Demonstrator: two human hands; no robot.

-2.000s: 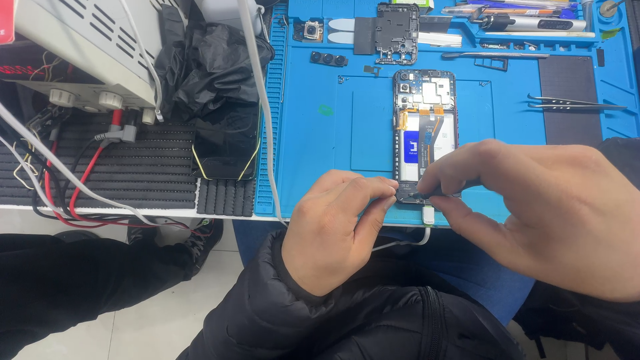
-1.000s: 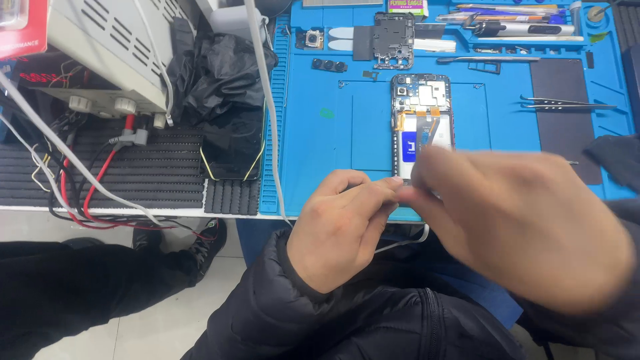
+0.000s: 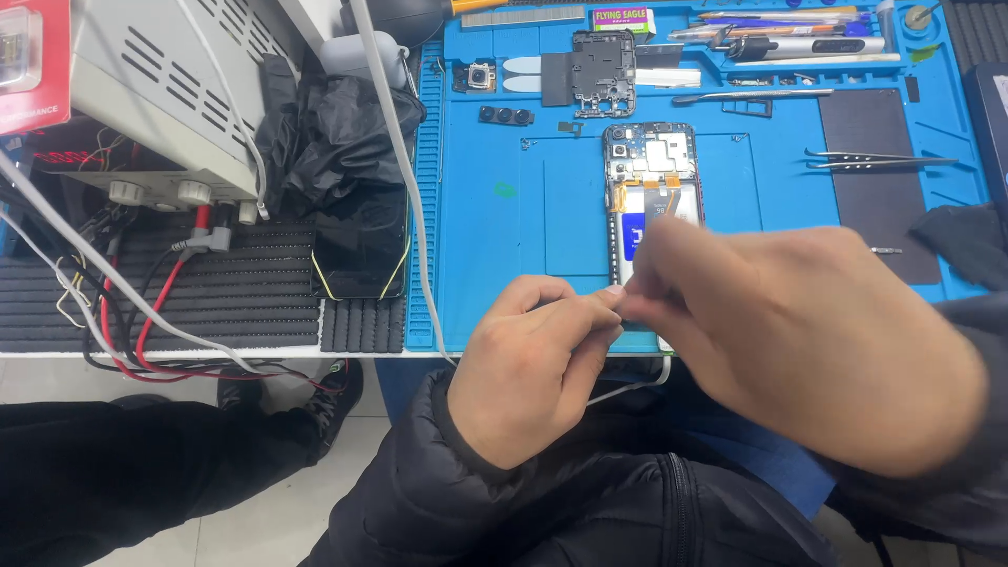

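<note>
An opened smartphone (image 3: 655,157) lies upright on a blue silicone repair mat (image 3: 488,260), its circuit board, orange flex connectors and battery exposed. Its lower end is hidden by my hands, and a white cable (image 3: 665,366) comes out below it. My left hand (image 3: 531,366) has thumb and forefinger pinched together at the phone's lower left. Against those fingertips is my right hand (image 3: 787,331), blurred, its fingers bent over the lower part of the phone. Whether something small is between the fingertips cannot be made out. Above the phone lies a black inner cover (image 3: 605,72).
Steel tweezers (image 3: 874,161) lie on a dark pad at right. A metal spudger (image 3: 748,95), a camera module (image 3: 479,76) and a pen-like tool (image 3: 811,47) are along the top. At left stand a bench power supply (image 3: 173,94) with leads and a black phone (image 3: 360,252). A person's shoe (image 3: 335,402) shows below.
Two seconds ago both hands were at the phone's bottom edge. My right hand has since lifted a little and covers more of the battery; its fingertips now meet those of my left hand.
</note>
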